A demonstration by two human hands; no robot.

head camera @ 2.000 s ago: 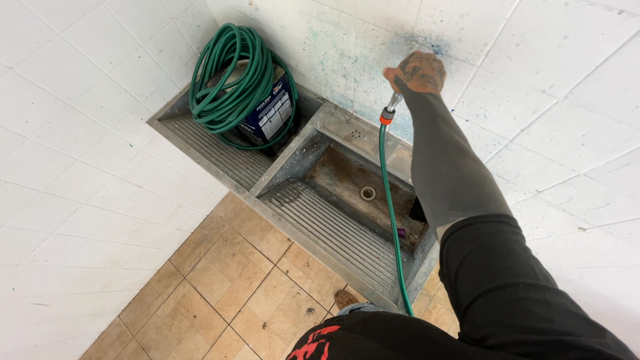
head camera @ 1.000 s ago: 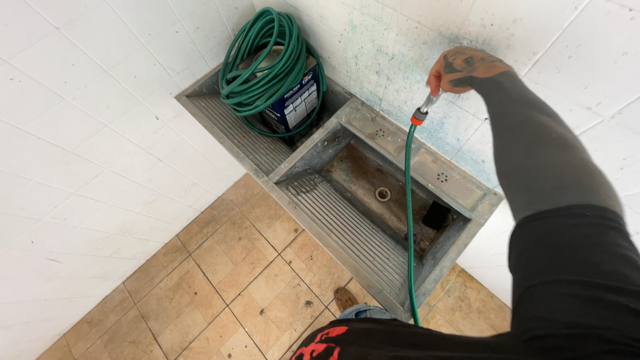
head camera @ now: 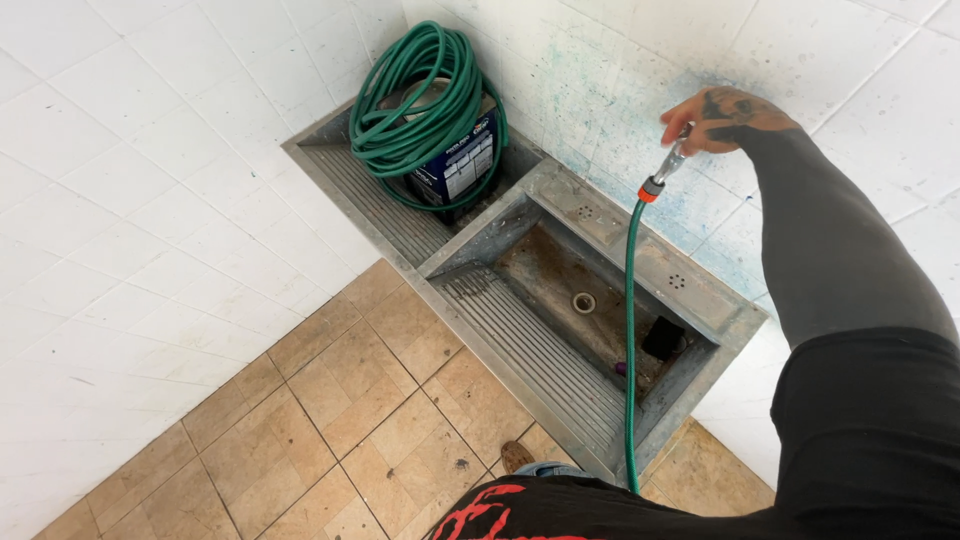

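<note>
My right hand [head camera: 731,120] is at a chrome tap [head camera: 675,156] on the tiled wall, its fingers around the tap's top. An orange and grey hose connector [head camera: 649,190] joins the tap's outlet to a green garden hose [head camera: 630,300], which hangs down across the sink and passes out of sight by my shirt. Below lies a double concrete laundry sink [head camera: 487,367] with ribbed washboards. In its left basin a coiled green hose [head camera: 420,97] rests on a dark blue paint can [head camera: 469,169]. My left hand is outside the view.
A black object [head camera: 664,339] and a small purple object [head camera: 621,368] lie in the right basin near the drain [head camera: 583,303]. White tiled walls [head camera: 150,187] stand on the left and behind the sink. My brown shoe [head camera: 516,456] is on the tan tiled floor [head camera: 360,390].
My right hand has stayed at the tap while its fingers and wrist have shifted from the more closed fist of two seconds ago. The view has shifted.
</note>
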